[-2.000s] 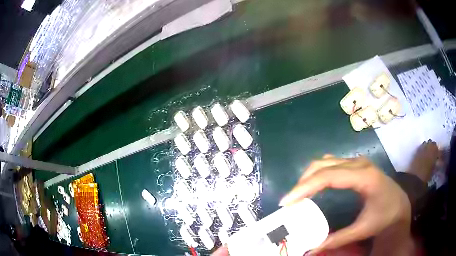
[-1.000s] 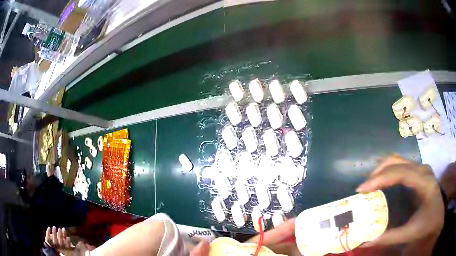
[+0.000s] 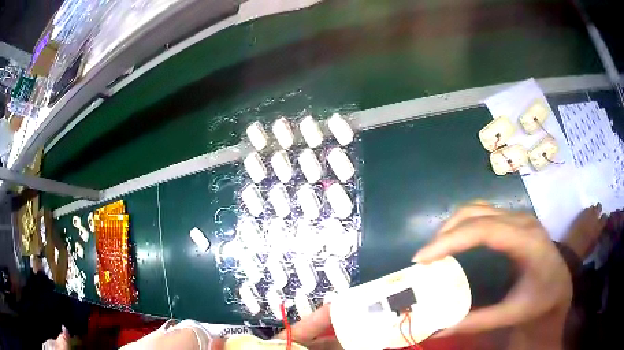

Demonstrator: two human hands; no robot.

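Note:
A cream-white housing (image 3: 404, 304) is held open side up at the bottom. It has a dark square (image 3: 401, 301), a smaller grey patch beside it and red wires. My right hand (image 3: 513, 270) grips its right end between thumb and fingers. My left hand (image 3: 311, 325), mostly hidden or cut off, has fingers at its left end. A second cream part (image 3: 253, 343) with a red wire (image 3: 287, 328) lies below left, cut off by the bottom edge; what holds it is unclear. A clear blister tray (image 3: 226, 225) with rows of white housings lies beyond.
Orange sheets (image 3: 114, 256) and small white pads (image 3: 74, 273) lie left. One white housing (image 3: 200, 238) lies alone. Several wired housings (image 3: 508, 158) lie on paper right, near another person's hand (image 3: 585, 232). A bare forearm with pale cuff (image 3: 171, 338) enters bottom left; whose is unclear.
The view has swung right and back. The grey patch, second cream part and cuffed forearm show now but not two seconds ago. My right hand still grips the housing.

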